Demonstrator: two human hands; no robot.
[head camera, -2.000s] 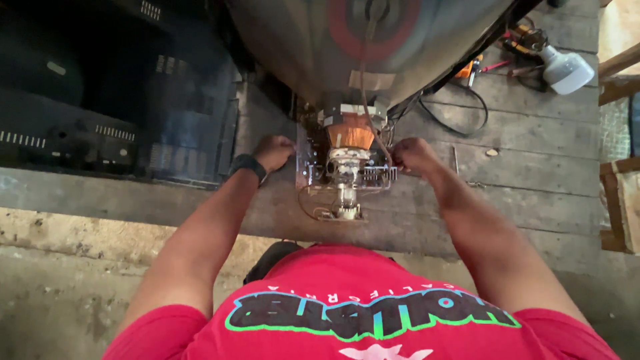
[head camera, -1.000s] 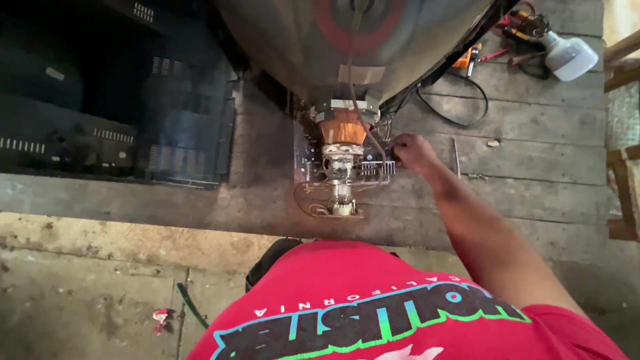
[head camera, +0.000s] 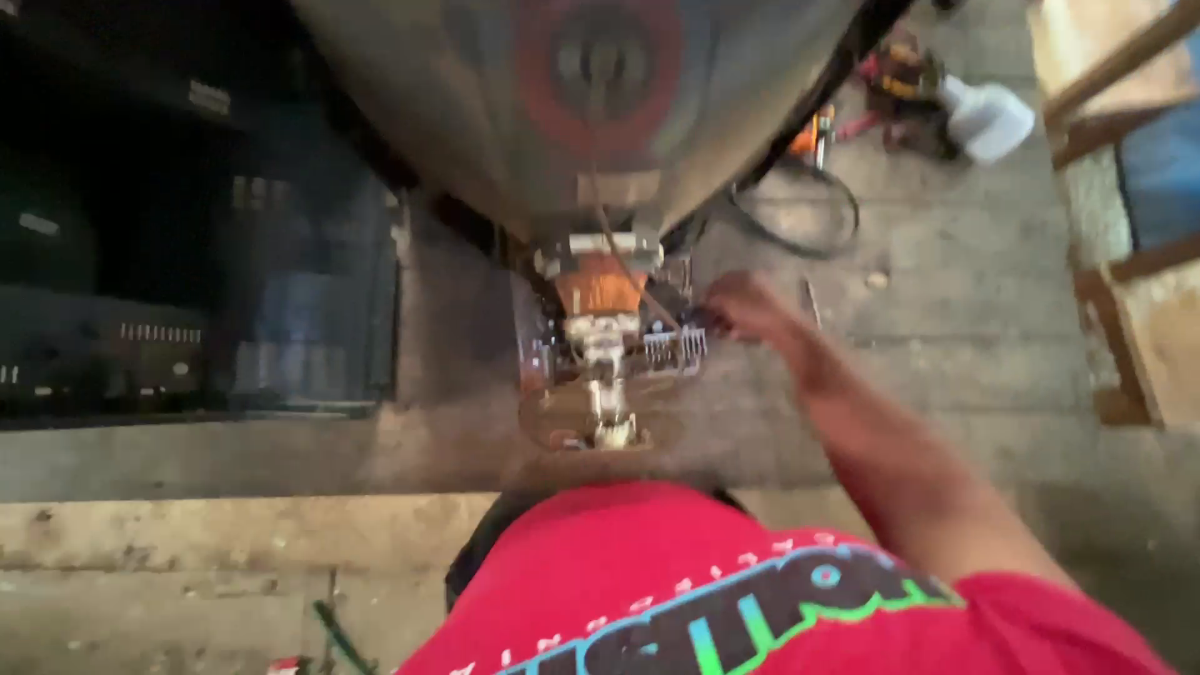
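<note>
A cathode ray tube (head camera: 487, 103) points its narrow neck toward me, with a copper deflection yoke (head camera: 602, 283) around it and a small neck board (head camera: 614, 434) at its end. Beneath the neck lies a circuit board (head camera: 536, 361) with a metal heat sink (head camera: 677, 349) at its right side. My right hand (head camera: 741, 307) is at the right edge of this board, near the heat sink; blur hides its fingertips and whether they grip anything. My left hand is out of view.
The black plastic television housing (head camera: 187, 309) lies at the left. On the plank surface at the right are a looped black cable (head camera: 848, 211), an orange-handled tool (head camera: 814, 131), a pile of tools (head camera: 900, 80) and a white plastic bottle (head camera: 992, 122). Wooden framing (head camera: 1097, 281) stands farther right.
My left hand, at the circuit board's left edge two seconds ago, has gone out of view. My right hand remains by the board's right side. The view has shifted.
</note>
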